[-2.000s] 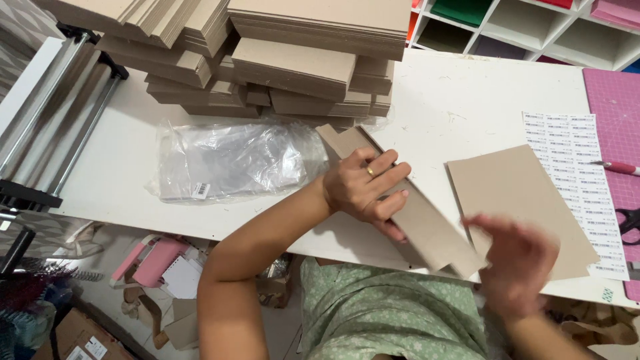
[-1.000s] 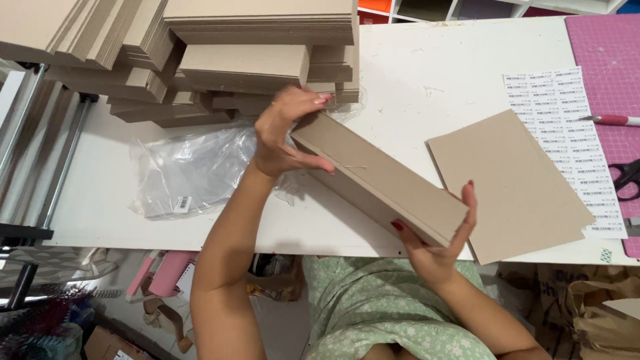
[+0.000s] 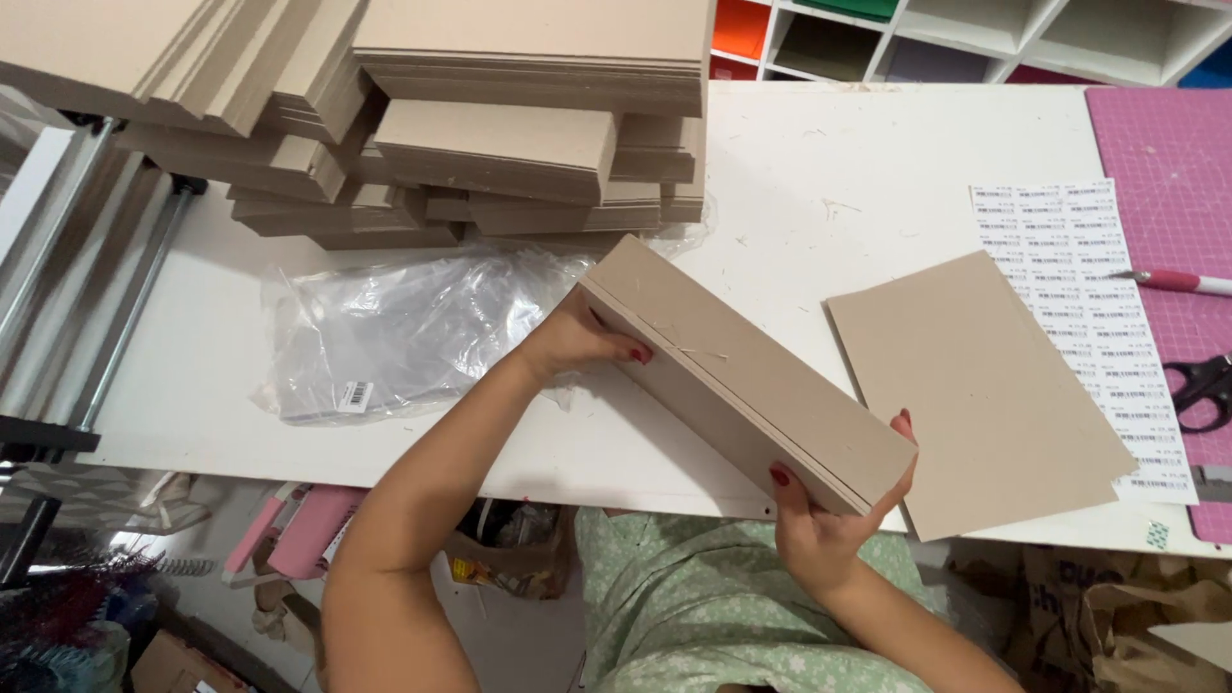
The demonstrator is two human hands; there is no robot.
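A long narrow stack of greyboard strips (image 3: 751, 366) is held tilted above the white table by both hands. My left hand (image 3: 582, 337) grips its upper left end, thumb on the near side and the other fingers hidden behind. Around the lower right end closes my right hand (image 3: 837, 510), thumb on the near side and a fingertip showing at the far edge. Thin loose shreds lie on the strips' top face. Right of them, flat greyboard sheets (image 3: 972, 395) overlap a sheet of barcode labels (image 3: 1136, 385). A clear plastic bag (image 3: 385, 327) lies left of my left hand.
Tall piles of cut greyboard (image 3: 529, 58) stand at the back left. A machine with metal rollers (image 3: 106, 289) is at the left edge. On the right are a pink cutting mat (image 3: 1165, 144), a red-and-white pen-like tool (image 3: 1184, 281) and black-handled scissors (image 3: 1203, 390). White cubbies (image 3: 972, 24) stand behind.
My right hand, apart from the stack two seconds ago, now grips its lower right end. My left hand has gone from over the stack's top to its upper left end.
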